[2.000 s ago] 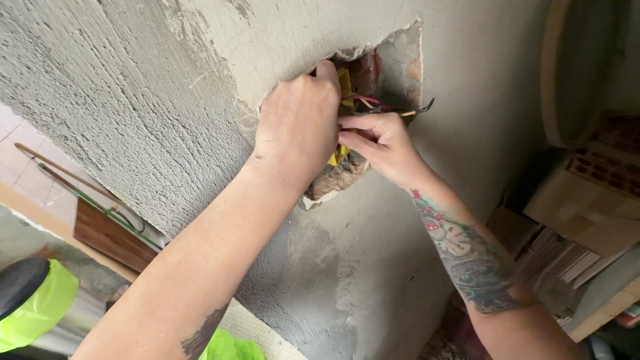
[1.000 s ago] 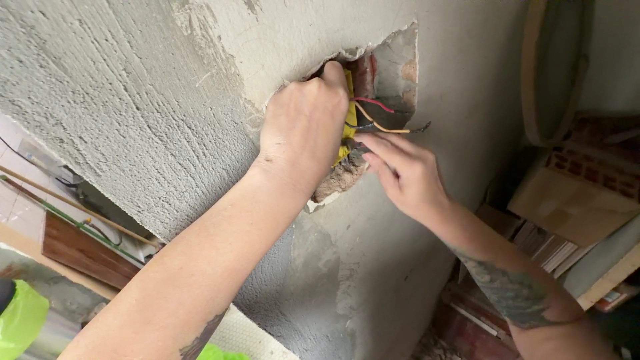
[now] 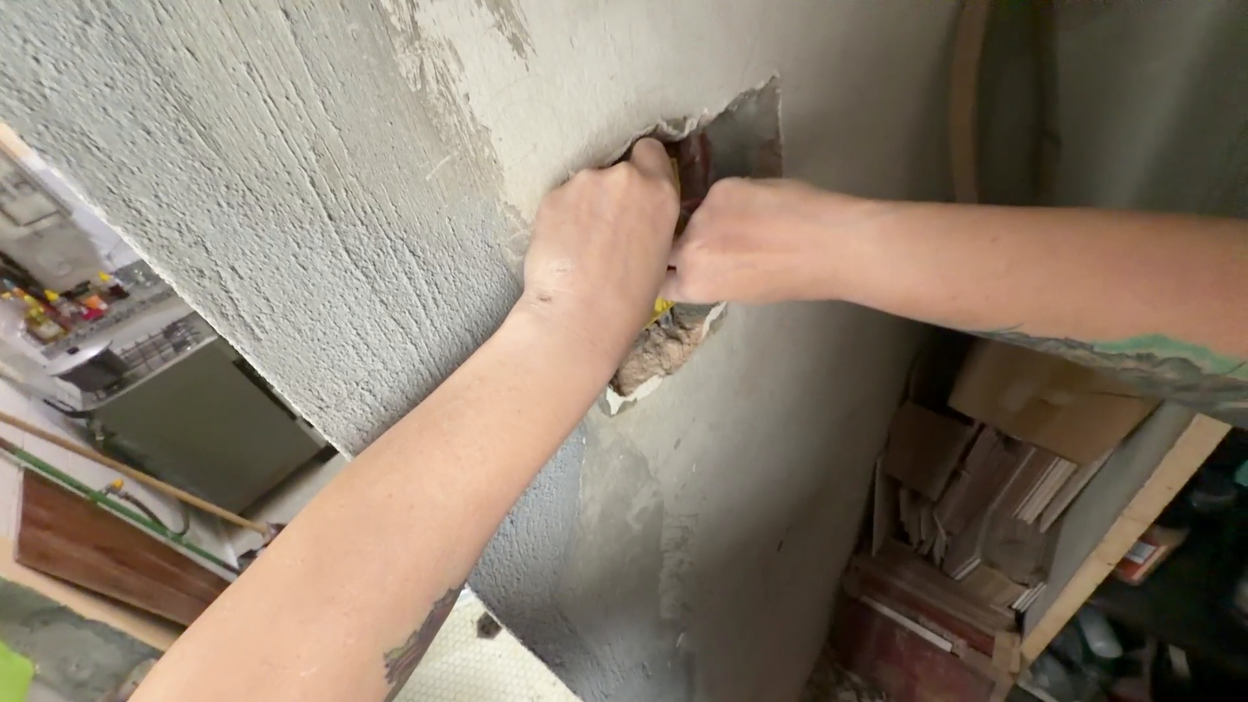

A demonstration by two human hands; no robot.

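Note:
A ragged hole (image 3: 749, 132) opens in the plastered wall (image 3: 624, 487), with broken brick (image 3: 663, 353) showing at its lower edge. Inside it, small parts of a yellow electrical box (image 3: 664, 310) show between and below my hands. My left hand (image 3: 609, 239) is curled at the left rim, its fingertips out of sight inside the hole. My right hand (image 3: 756, 244) is closed in a fist in front of the opening, its fingers right beside my left hand. The wires are hidden behind my hands, and what either hand grips cannot be made out.
Cardboard (image 3: 1053, 395) and stacked tiles (image 3: 985, 497) lie on the lower right, beside a wooden-edged shelf (image 3: 1121, 541). On the left, past the wall's rough edge, are a stove (image 3: 210, 419), a brown wooden board (image 3: 107, 546) and a long wooden pole (image 3: 136, 468).
My right hand has turned, its forearm now coming in level from the right, and its fingers have closed. The red, orange and black wires visible earlier are covered now. My left hand stays at the hole.

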